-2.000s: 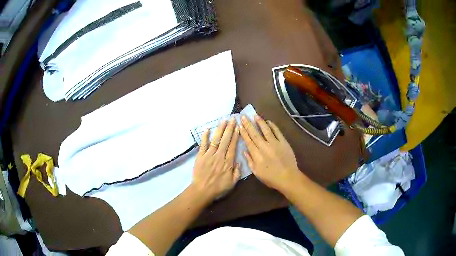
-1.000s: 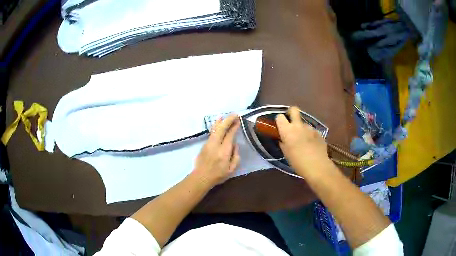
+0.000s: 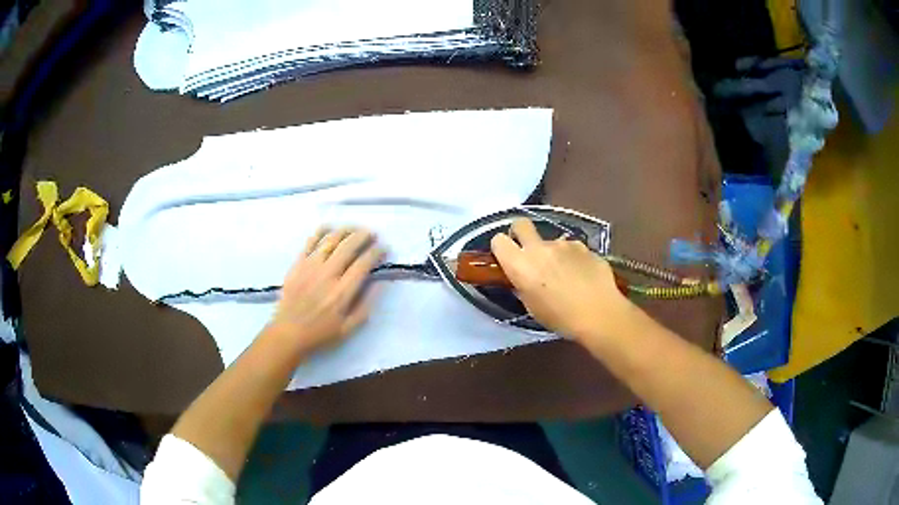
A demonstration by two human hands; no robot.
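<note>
A white-backed sleeve piece [image 3: 296, 227] lies flat, its narrow dark seam strip [image 3: 222, 294] running lengthwise. My right hand [image 3: 557, 281] grips the orange-brown handle of the steam iron [image 3: 493, 296]. The iron lies on the sleeve piece's right end, its tip pointing left on the seam line, and hides most of that end's lower part. My left hand [image 3: 330, 286], slightly blurred, lies palm down on the sleeve piece over the seam, left of the iron's tip, fingers a little apart. It grips nothing that I can see.
A stack of sleeve pieces [image 3: 335, 35] lies beyond on the brown table [image 3: 611, 118]. A knotted yellow strip [image 3: 69, 227] lies at the left. The iron's hose [image 3: 803, 148] runs right and up past a blue basket [image 3: 774, 325] and a yellow cloth [image 3: 848, 237].
My right hand let go of the cloth and took the iron's handle. The iron moved left onto the sleeve's end. My left hand slid left along the seam.
</note>
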